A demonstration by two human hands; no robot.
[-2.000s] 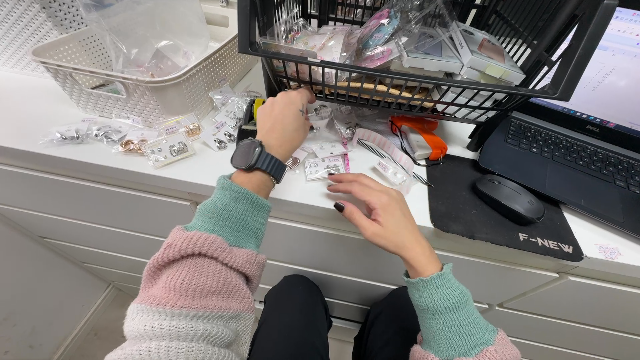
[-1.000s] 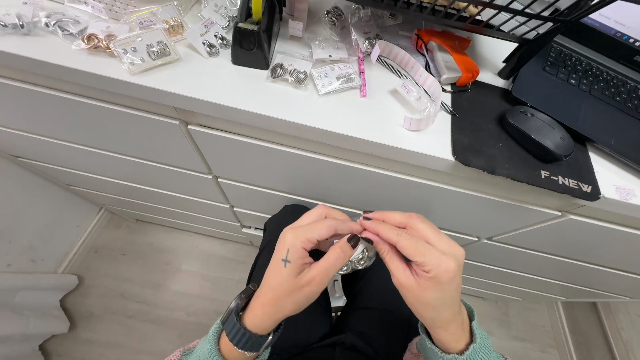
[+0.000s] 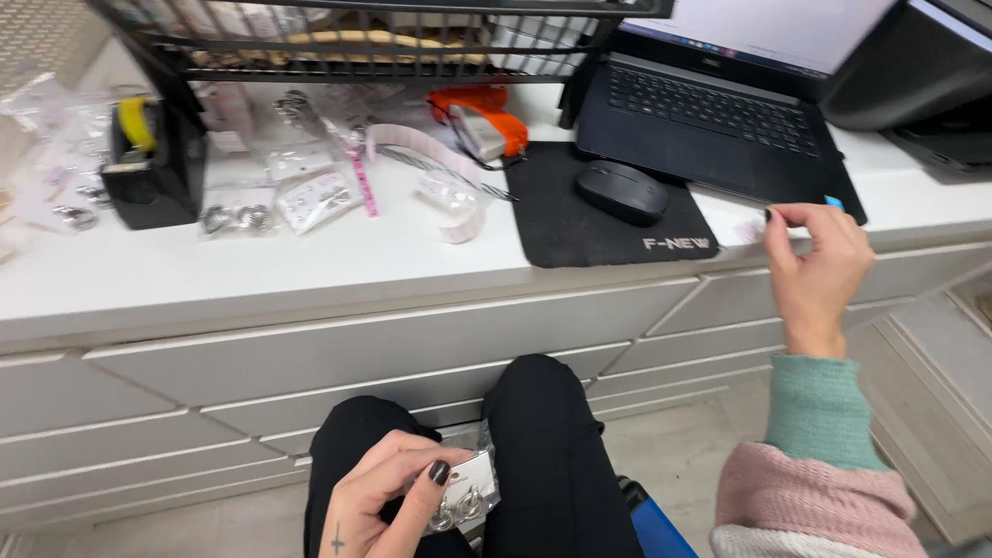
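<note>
Over my lap, my left hand [image 3: 395,488] pinches a small clear plastic bag [image 3: 469,496] that holds a white card with silver-coloured earrings. My right hand [image 3: 818,248] is raised at the right, above the desk's front edge near the laptop's corner. Its thumb and index finger are close together; whether something thin is between them cannot be told. A small pinkish printed patch [image 3: 748,230] lies on the white surface just left of those fingers. More bagged silver earrings [image 3: 239,217] and a bagged card [image 3: 319,201] lie beside the tape dispenser.
A black tape dispenser [image 3: 155,167] with yellow tape stands at left. A black wire basket [image 3: 372,46] rises behind. A striped pale band [image 3: 465,225], an orange strap [image 3: 515,132], a mouse [image 3: 622,191] on a black pad [image 3: 542,232] and a laptop [image 3: 713,124] occupy the white desk.
My hands were together at the small bag over my lap; now my left hand alone holds it, and my right hand has moved away to the right, up by the laptop. The view has shifted right.
</note>
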